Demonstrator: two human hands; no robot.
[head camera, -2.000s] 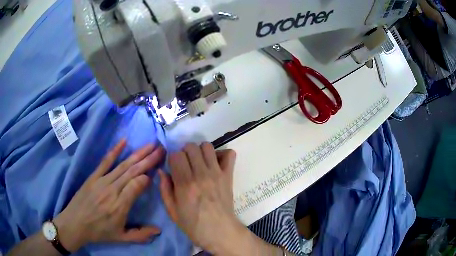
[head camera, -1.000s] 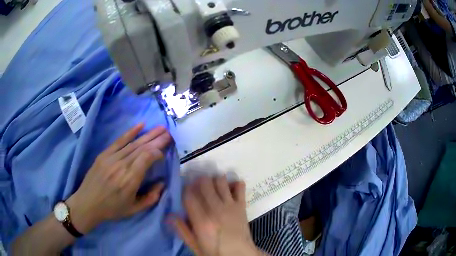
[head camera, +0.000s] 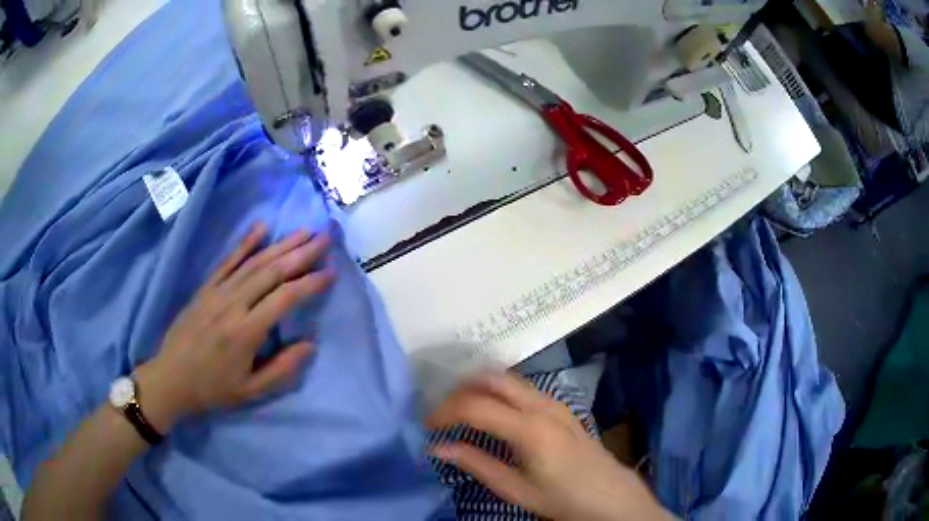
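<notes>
Light-blue cloth (head camera: 336, 438) covers the left of the table and runs up to the lit presser foot area (head camera: 346, 168). A small white label (head camera: 165, 193) shows on it. My left hand (head camera: 239, 331), with a watch on the wrist, lies flat on the cloth with its fingers spread. My right hand (head camera: 530, 438) is blurred, at the cloth's right edge near the front of the table; whether it grips the cloth cannot be told. The sewing machine head (head camera: 275, 61) stands above the cloth's far edge.
Red-handled shears (head camera: 601, 158) lie under the machine arm. A silver jointed attachment (head camera: 418, 150) is right of the needle area. A printed ruler (head camera: 621, 259) runs along the front edge. Small snips (head camera: 735, 117) lie far right. More blue cloth (head camera: 733, 377) hangs beyond the table's front edge.
My right hand has moved from beside the needle area toward the front edge and right. My left hand stays flat on the cloth. The view has shifted, with the machine higher in it.
</notes>
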